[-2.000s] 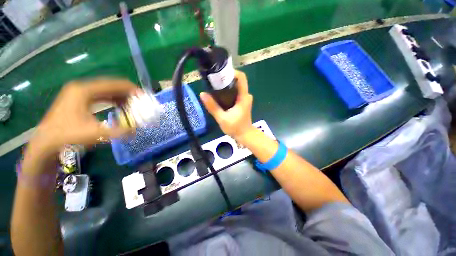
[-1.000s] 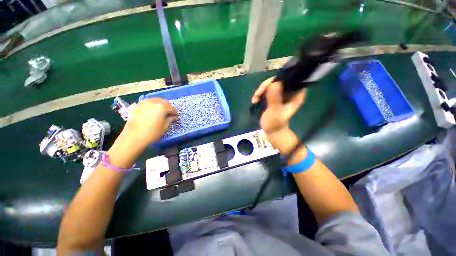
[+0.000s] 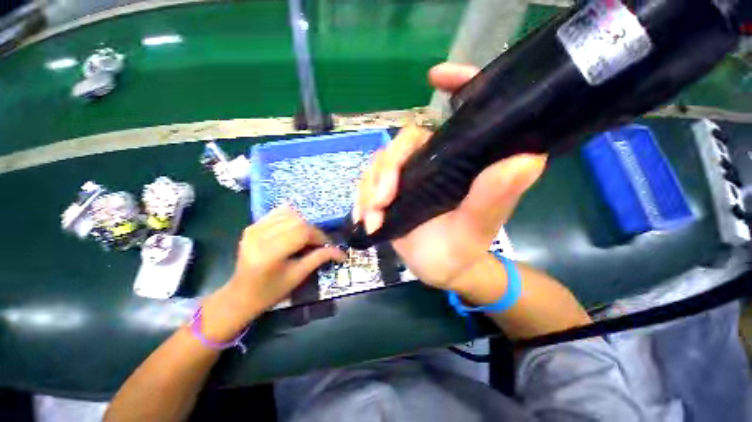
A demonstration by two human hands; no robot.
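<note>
My right hand [image 3: 453,214] grips the black electric screwdriver [image 3: 528,99], which is tilted with its tip low at the left, near the circuit board. The circuit board [image 3: 350,272] sits in the holding fixture [image 3: 394,272], partly hidden by my hands. My left hand [image 3: 276,251] is bent over the left edge of the board, its fingertips close to the screwdriver tip. Whether its fingers hold a screw is too small to tell. The blue screw bin [image 3: 258,177] with heaped screws stands just behind the fixture.
Several waiting units [image 3: 115,216] lie at the left, with a loose white unit [image 3: 163,268] beside them. Another unit [image 3: 231,167] touches the bin's left side. A second blue bin [image 3: 639,181] and another fixture [image 3: 721,181] are at the right. A divider bar [image 3: 303,66] crosses the belt.
The screwdriver has swung from upright to tilted, its tip now down by the board. My left hand first put down a unit, dipped into the screw bin, and is now over the board.
</note>
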